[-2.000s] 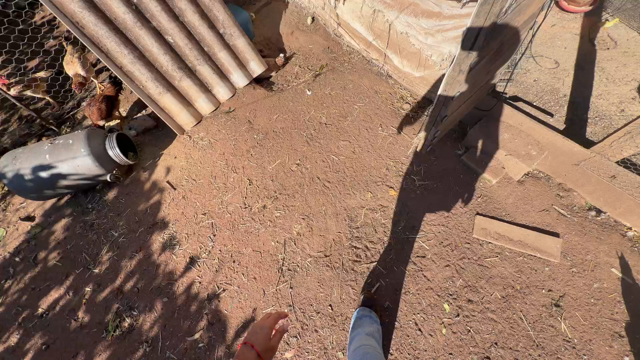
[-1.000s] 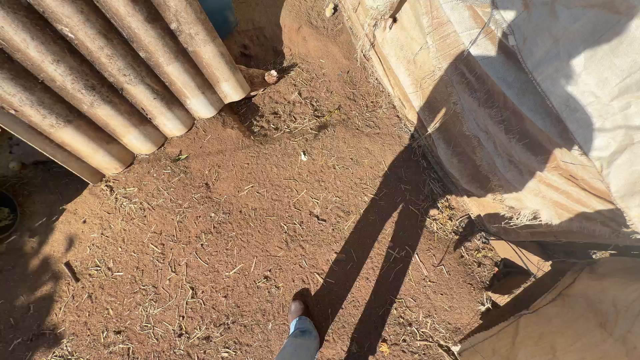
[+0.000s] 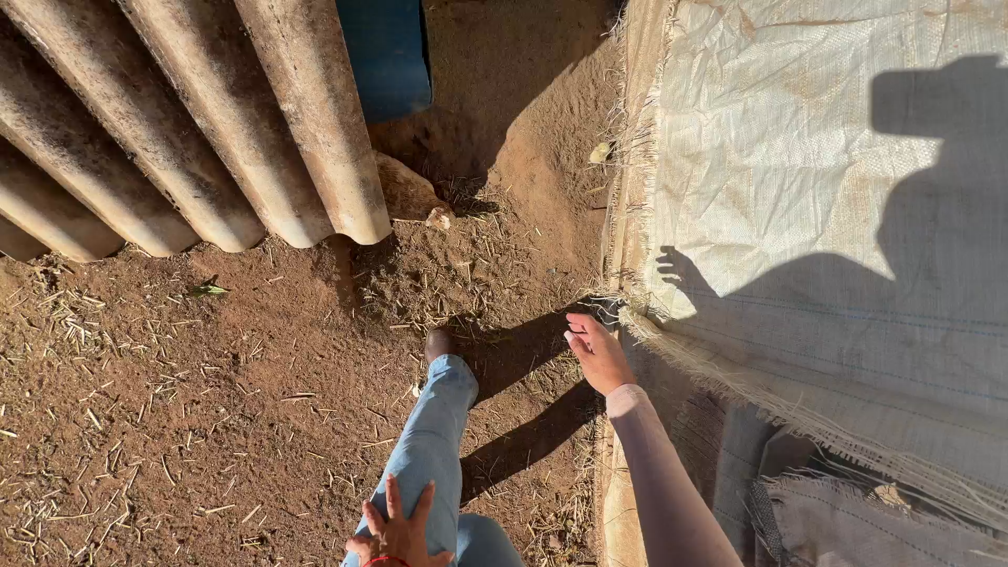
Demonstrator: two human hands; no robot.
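My left hand [image 3: 400, 531], with a red string at the wrist, rests spread on the thigh of my light blue jeans [image 3: 431, 425] at the bottom centre. My right hand [image 3: 597, 352] is held out in the air with fingers slightly bent and nothing in it. It is nearest to the frayed edge of a pale woven plastic sheet [image 3: 756, 197], which covers something on the right; whether they touch is not plain. A brown shoe [image 3: 439, 344] stands on the dirt ground [image 3: 236, 378], which has bits of straw on it.
Corrugated roofing sheets [image 3: 291, 118] lean at the upper left, their lower ends at the ground. A stone [image 3: 409, 189] lies beside them, near a blue object [image 3: 386, 55]. Another piece of woven sheet [image 3: 866, 520] hangs at the lower right. Shadows fall over the sheet and ground.
Both my hands are in view, though neither showed one second ago. The view has moved toward the roofing and the woven sheet, and the metal can and chickens seen earlier are out of view.
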